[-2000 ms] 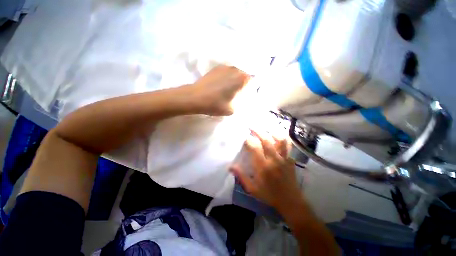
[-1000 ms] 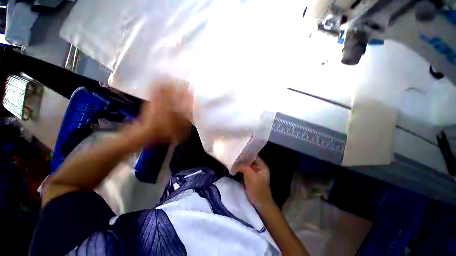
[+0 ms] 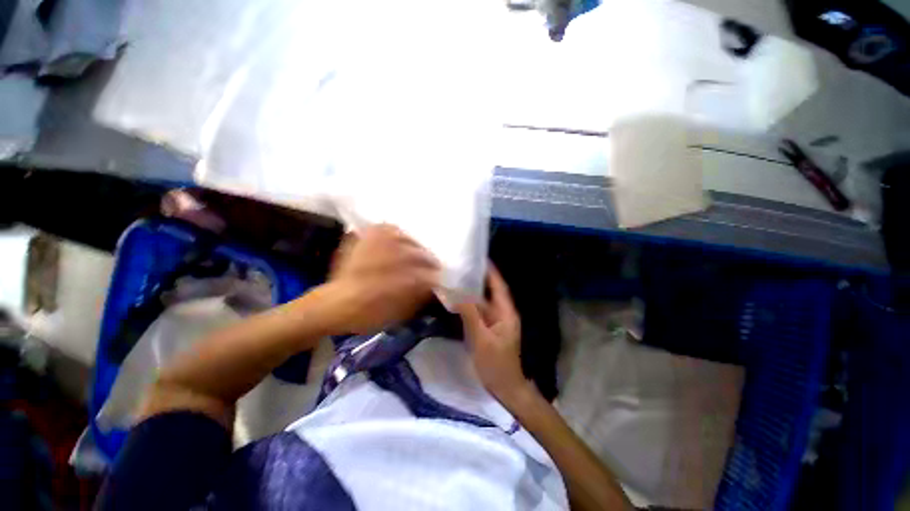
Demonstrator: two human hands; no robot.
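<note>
A large white cloth panel (image 3: pixel 329 130) lies over the table and hangs down over its front edge; much of it is overexposed. My left hand (image 3: pixel 384 277) is at the hanging part and holds its lower left edge, slightly blurred. My right hand (image 3: pixel 491 334) pinches the lower right corner of the same cloth, just above my lap. The fingertips of both hands are partly hidden by the cloth. A small part of the sewing machine (image 3: pixel 559 18) shows at the top edge.
A ruler strip (image 3: pixel 559 192) runs along the table's front edge. A cream card (image 3: pixel 654 170) lies across it. Red-black thread snips (image 3: pixel 816 175) lie at right. A blue basket (image 3: pixel 112 329) with cloth stands at left, another blue basket (image 3: pixel 788 374) at right. Grey-blue pieces (image 3: pixel 85 35) lie far left.
Both hands have left the needle area and come down to the cloth's front edge. In the last second my left hand has moved right, nearer my right hand. The camera view has also shifted.
</note>
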